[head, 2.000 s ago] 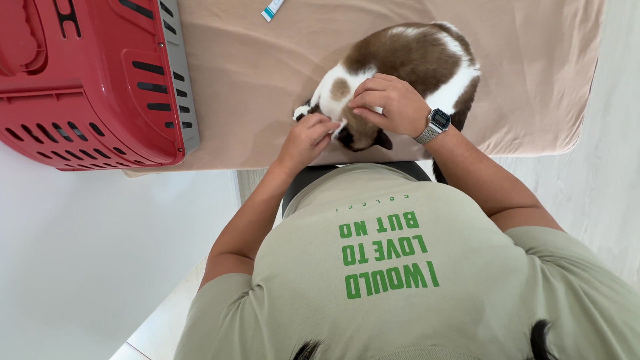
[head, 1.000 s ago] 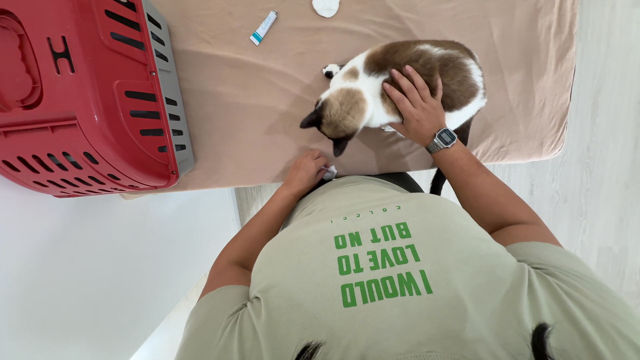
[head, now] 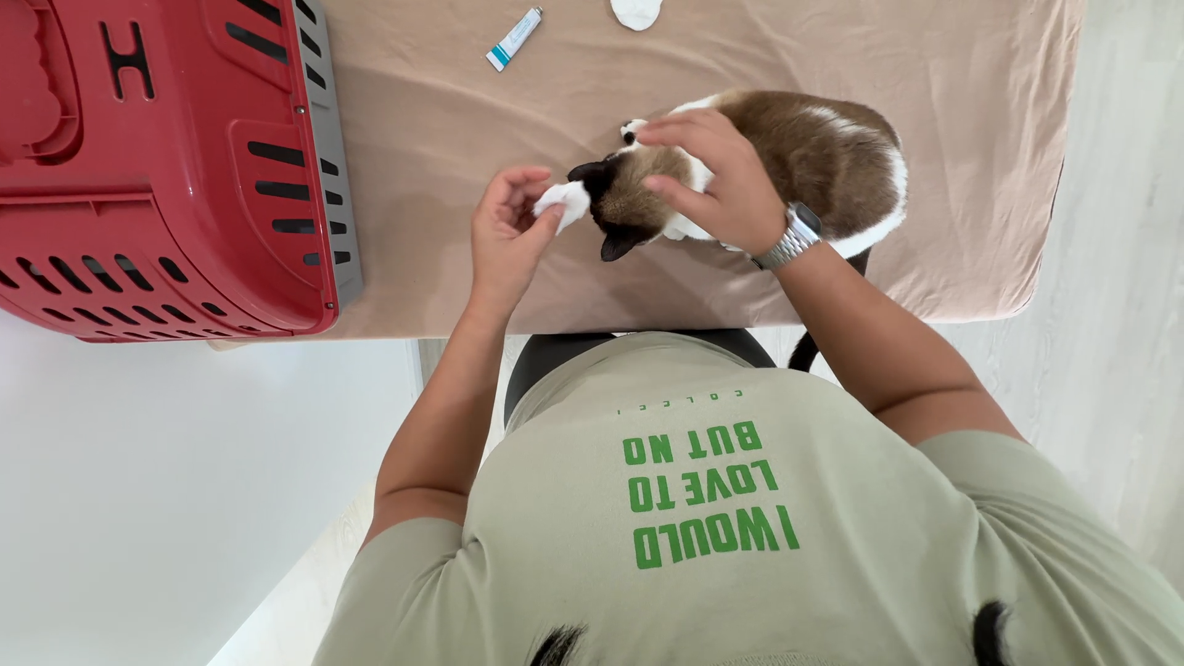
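A brown-and-white cat with dark ears lies on the tan cloth cover, its head pointing left. My left hand pinches a white cotton pad between thumb and fingers, close in front of the cat's head. Over the cat's neck and shoulder is my right hand, thumb and fingers apart, holding nothing; whether it touches the fur I cannot tell. The cat's face is turned down and hidden.
A red plastic pet carrier with a grey slotted part stands at the left. Beyond the cat lie a small white-and-teal tube and another white pad. The cat's dark tail hangs over the near edge.
My left hand has risen from the cloth's near edge to the cat's head with the white pad. My right hand has moved from the cat's back toward its neck. The cat's head has turned.
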